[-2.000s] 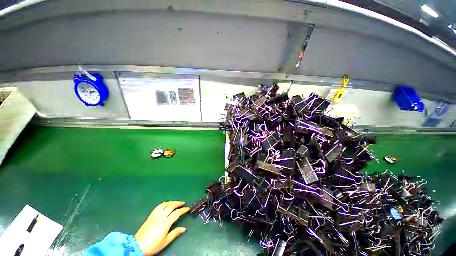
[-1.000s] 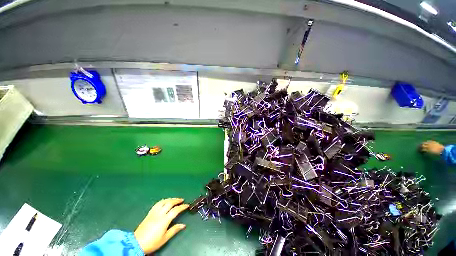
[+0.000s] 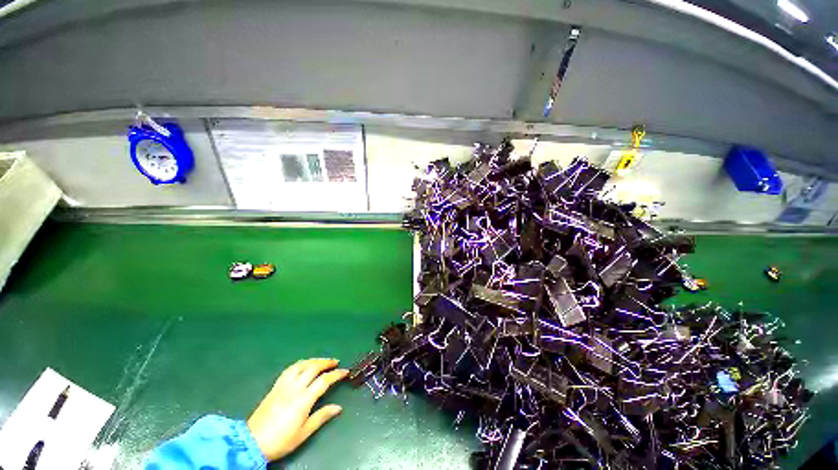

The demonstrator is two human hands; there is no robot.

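A large heap of black binder clips [image 3: 551, 312] with shiny wire handles fills the centre and right of the bench. My left hand [image 3: 294, 408], in a blue sleeve, rests at the heap's left edge, fingers apart, fingertips at a stray clip. It holds nothing that I can see. My right hand is not in view; a dark blue patch at the lower right corner is too unclear to name. A white and amber paired piece [image 3: 252, 271] lies on the green belt [image 3: 340, 266]. Another pair [image 3: 694, 283] lies just right of the heap, and a small piece [image 3: 774, 274] farther right.
A white sheet [image 3: 46, 431] with two black marks lies at lower left. A cream bin edge [image 3: 28, 211] stands at far left. A blue clock [image 3: 159, 154], a posted sheet [image 3: 289, 165] and a blue holder [image 3: 753, 170] are on the back wall. A white box edge [image 3: 417, 275] shows beside the heap.
The paired pieces on the belt have moved left. Another person's hand, seen at the right a second ago, is gone, and a small piece now lies there. My left hand has barely moved.
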